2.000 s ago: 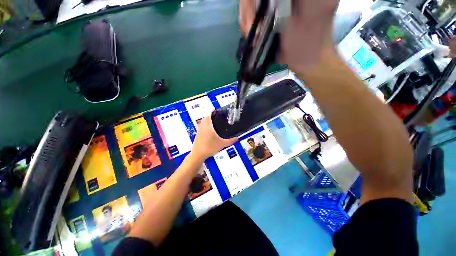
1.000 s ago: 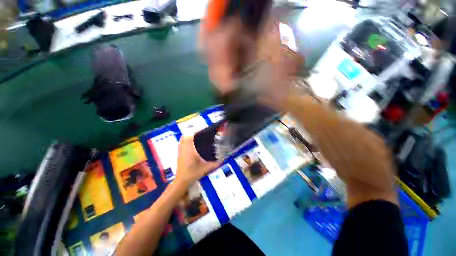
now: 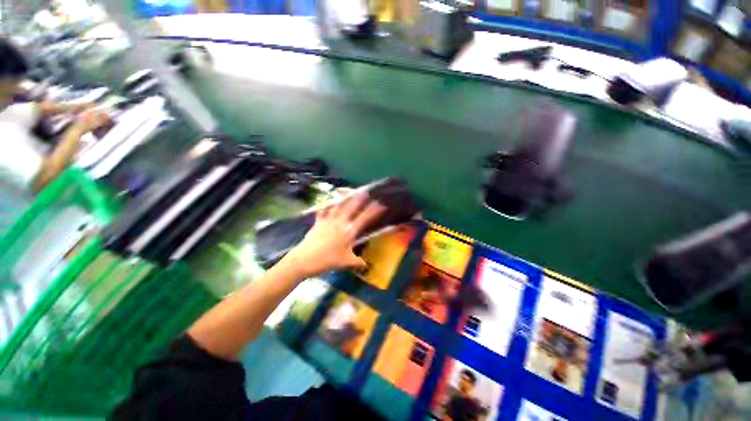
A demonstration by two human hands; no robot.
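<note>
My left hand (image 3: 329, 238) lies over a long black unit (image 3: 288, 237) at the left end of the bench, fingers across its top and thumb on the near side. The bench has a blue sheet with printed panels (image 3: 494, 304). Another black unit (image 3: 700, 263) lies at the right edge, partly cut off. A blurred dark and silvery thing, too unclear to name, is below it. My right hand is out of the picture.
A black unit with cord (image 3: 527, 168) lies on the green belt (image 3: 412, 107). Several long units (image 3: 193, 201) lie side by side at left, near a green crate (image 3: 90, 205). A person's arm (image 3: 62, 152) is at far left. Loose black cords (image 3: 305, 177) lie behind my hand.
The view has swung left. My left hand has left the unit under the driver and is now on the unit at the bench's left end. My right hand has gone out of view.
</note>
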